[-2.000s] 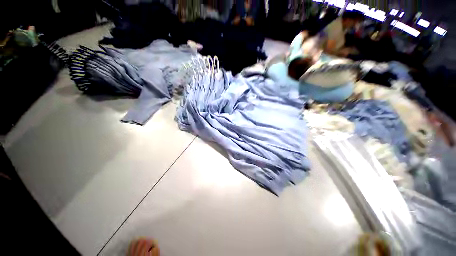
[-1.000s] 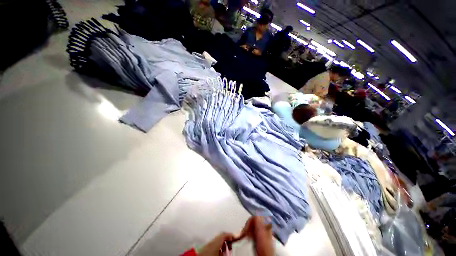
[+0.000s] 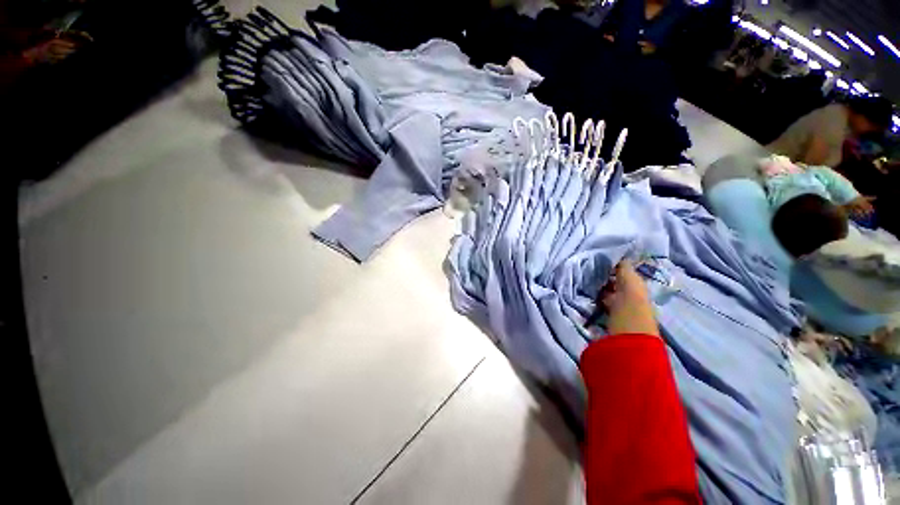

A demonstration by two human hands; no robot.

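A pile of light blue shirts [image 3: 533, 237] lies on the white table [image 3: 227, 325], with a row of white hangers [image 3: 572, 133] sticking up at its upper edge. My right hand [image 3: 628, 296], in a red sleeve, reaches over the pile from the lower right. Its fingers are at the cloth below the hooks. A slim dark thing shows at its left side, too blurred to name. Whether the fingers grip the cloth cannot be told. My left hand is not in view.
A second pile of blue shirts [image 3: 345, 99] with black hangers [image 3: 247, 64] lies farther left, one sleeve [image 3: 390, 197] stretched towards me. At right are a blue and white rounded plush thing [image 3: 760, 217] and shiny white packets [image 3: 839, 468]. Another person's hand [image 3: 49, 49] shows top left.
The view has turned left, so both piles sit farther right. My hands were together low by the pile's lower edge; now my right arm extends over the shirts and my left hand is out of view.
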